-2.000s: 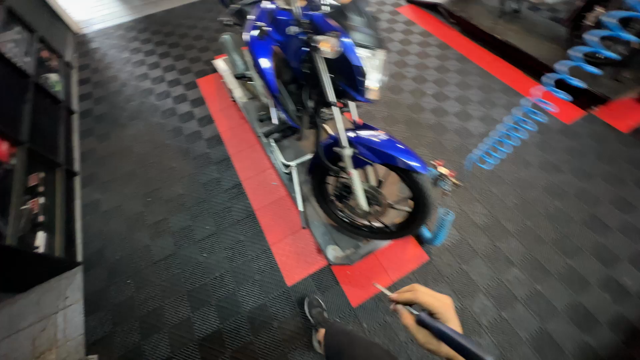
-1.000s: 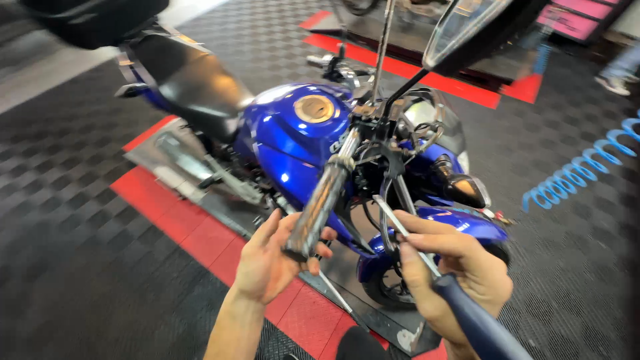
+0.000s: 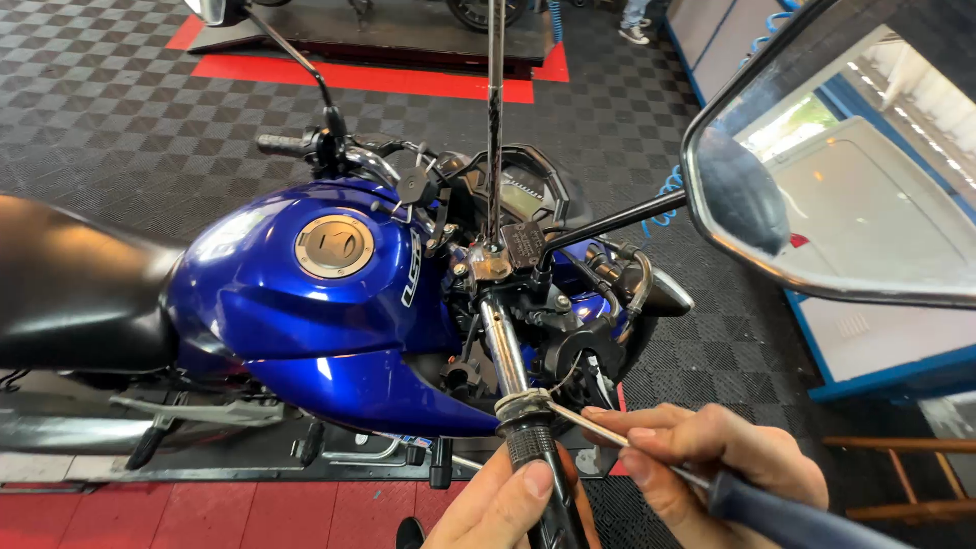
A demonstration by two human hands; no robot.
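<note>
My left hand (image 3: pixel 507 496) is closed around the black rubber throttle grip (image 3: pixel 534 450) at the near end of the motorcycle's handlebar. In my right hand (image 3: pixel 701 457) is a screwdriver (image 3: pixel 762 503) with a dark blue handle; its metal shaft points left, and its tip meets the flange at the inner end of the grip. A thin throttle cable (image 3: pixel 568 377) runs from that flange to an opened switch housing (image 3: pixel 583 351). Bare chrome handlebar tube (image 3: pixel 499 335) shows between the grip and the brake master cylinder (image 3: pixel 522 244). The blue fuel tank (image 3: pixel 305 297) lies to the left.
A mirror (image 3: pixel 839 168) on a black stalk juts out at the upper right. The far handlebar grip (image 3: pixel 282 145) and another mirror (image 3: pixel 217 9) are beyond the tank. A raised black platform (image 3: pixel 366 46) stands behind, a person's shoe (image 3: pixel 634 34) near it. Red floor tiles (image 3: pixel 282 515) border the near side.
The view has come much closer to the handlebar. My left hand, beside the grip with spread fingers one second ago, now holds it. The screwdriver's tip has come to the grip's flange.
</note>
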